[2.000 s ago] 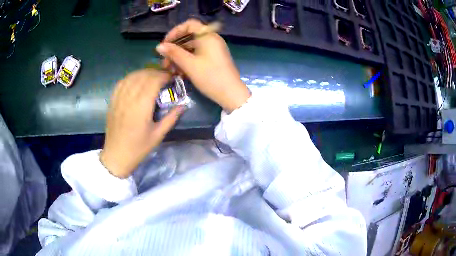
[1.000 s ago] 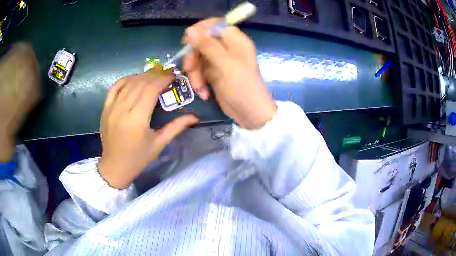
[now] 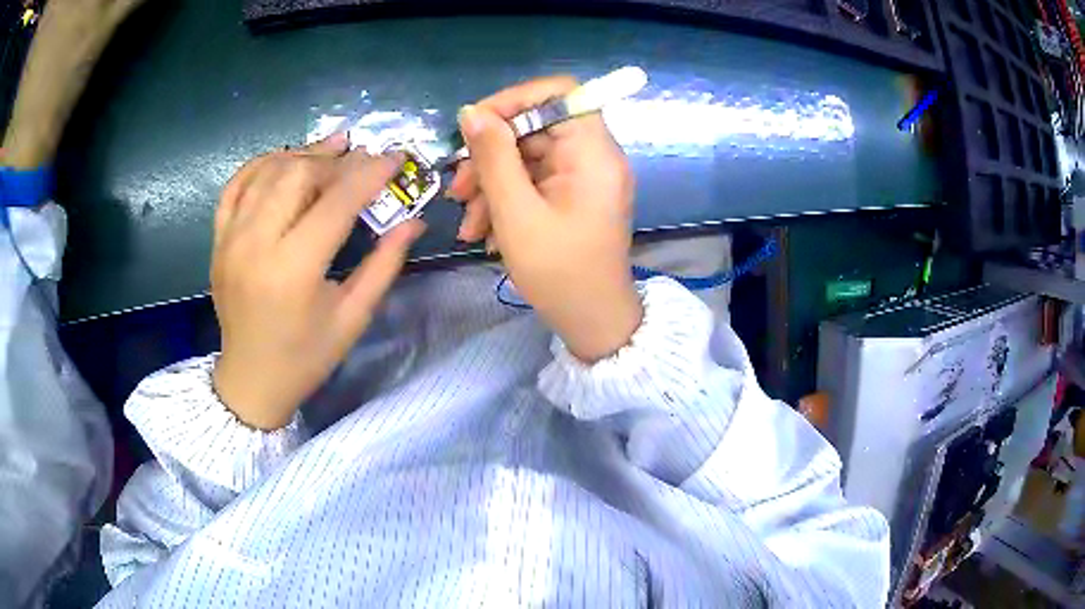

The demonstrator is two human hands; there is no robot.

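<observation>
A small rounded-square watch housing point(image 3: 383, 212), pale-rimmed with yellow patches and circuitry inside, is on the green mat in front of me. My left hand point(image 3: 286, 256) holds it from the left, fingers over its upper edge and thumb at its lower edge. My right hand point(image 3: 547, 196) grips a slim tool with a white handle point(image 3: 613, 89) and a grey metal front part. The tool's thin tip points left and down to the housing's upper right edge; whether it touches cannot be told. My left fingers hide part of the housing.
Black foam trays run along the back point(image 3: 761, 30) and right side point(image 3: 999, 131). A blue item point(image 3: 917, 111) lies on the mat's right end. A white box-like machine point(image 3: 886, 393) stands lower right. Another person's forearm with a blue wristband point(image 3: 26, 186) reaches in at left.
The housing and my left hand have shifted slightly, and the housing is tilted differently. My right hand now holds the tool lower. The separate housing at left is out of view; the other person's arm moved upward.
</observation>
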